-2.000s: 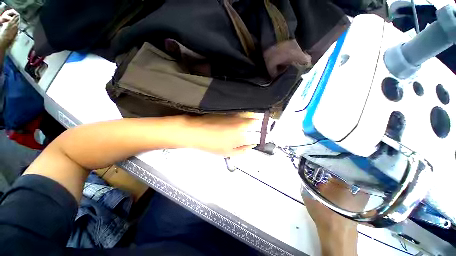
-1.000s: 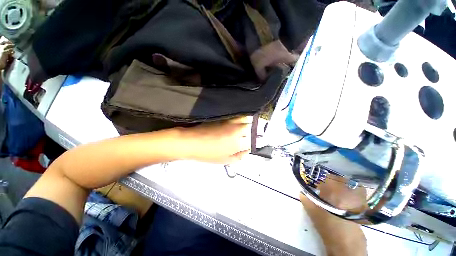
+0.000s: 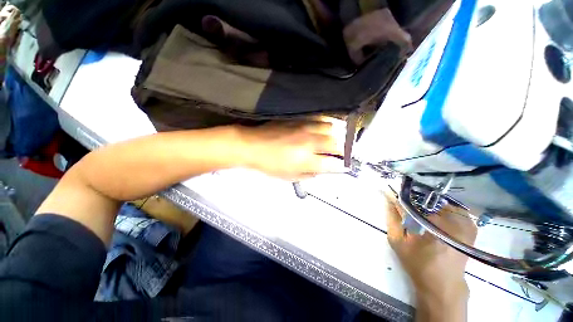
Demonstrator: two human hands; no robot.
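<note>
A dark garment panel [image 3: 314, 94] with a brown wrong side [image 3: 210, 72] lies bunched left of the sewing machine's white head [image 3: 484, 82]. A narrow brown strip [image 3: 350, 141] runs down from its edge to near the needle area. My left hand [image 3: 292, 149] lies flat at the panel's lower edge, fingertips by the strip and washed out by light; a pinch cannot be made out. My right hand [image 3: 436, 242] is under the head, behind the curved metal guard, fingers bent toward the presser foot area and partly hidden. Any hold there is unclear.
The white table has a printed ruler [image 3: 276, 245] along its front edge. A light blue denim heap [image 3: 141, 251] is by my lap. Red-handled scissors [image 3: 44, 66] lie at far left, near another person's hand [image 3: 9, 28].
The view has shifted, and the machine head appears larger and farther right. More of my right hand shows below the guard. The dark piece at the strip's lower end no longer shows.
</note>
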